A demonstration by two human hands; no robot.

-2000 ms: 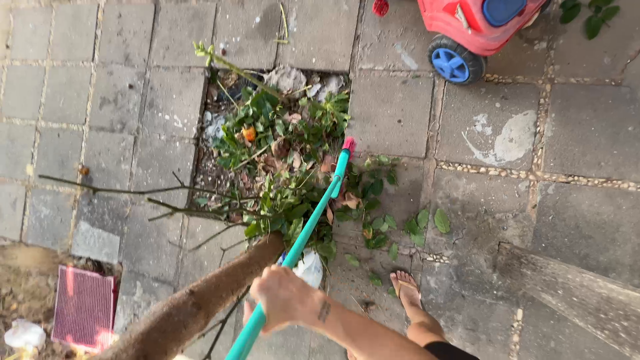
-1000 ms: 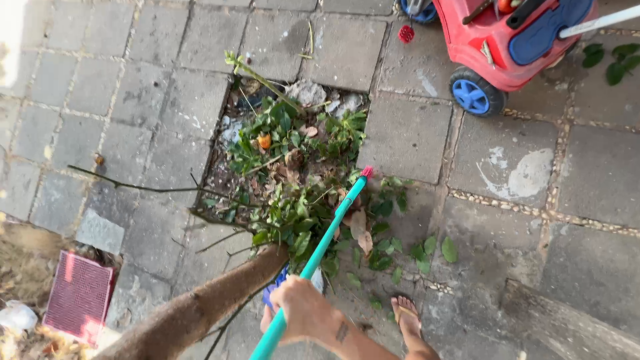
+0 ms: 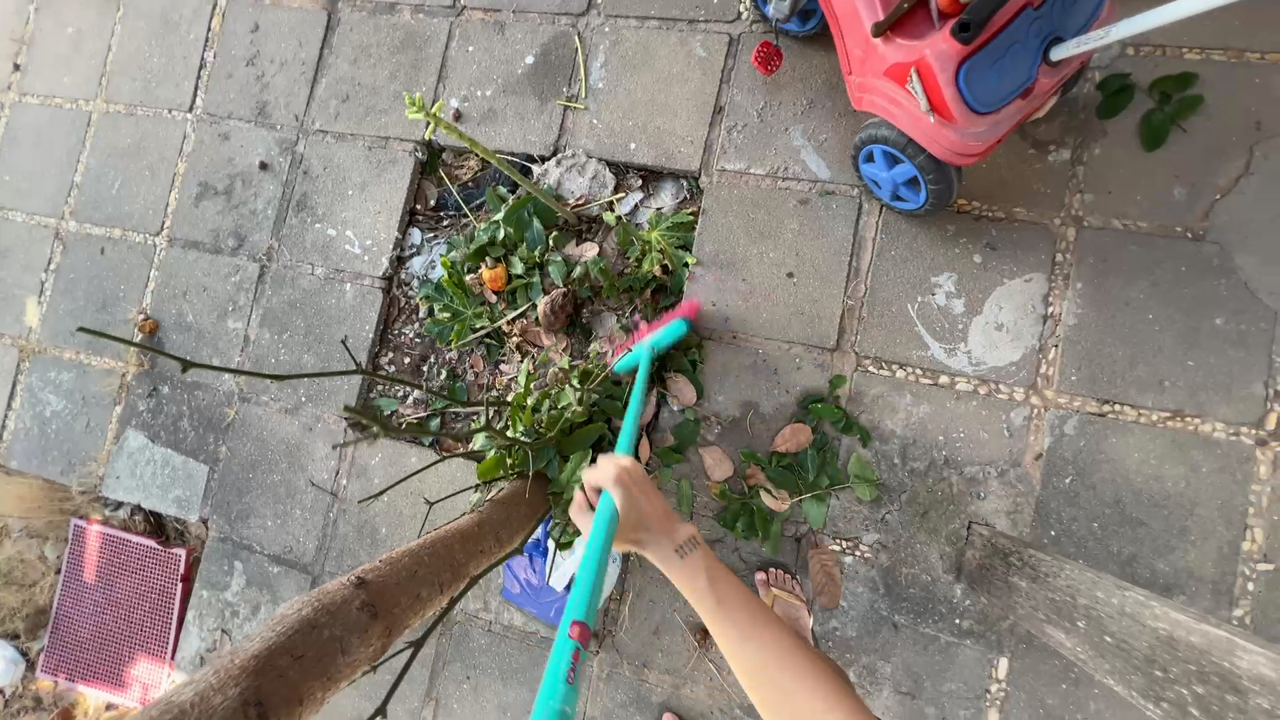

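My right hand [image 3: 625,505] is closed around the turquoise handle of a broom [image 3: 590,580]. Pink bristles and the turquoise broom head [image 3: 655,345] rest at the right side of a square soil bed full of green leaves [image 3: 530,400], dry leaves and an orange fruit [image 3: 494,276]. Right of the hand lies a loose heap of green and brown leaves [image 3: 800,480] on the paving. My left hand is out of view. The handle runs out of the frame at the bottom.
A tree trunk [image 3: 380,600] with thin bare branches [image 3: 240,375] leans from the lower left to the bed. A blue and white bag [image 3: 540,585] lies beside it. Further out are a red toy car [image 3: 960,80], a pink plastic grid [image 3: 115,605] and a wooden post [image 3: 1120,610]. A sandalled foot [image 3: 787,600] stands nearby.
The broom head has swung from end-on to broadside at the bed's right side. My right hand still grips the handle.
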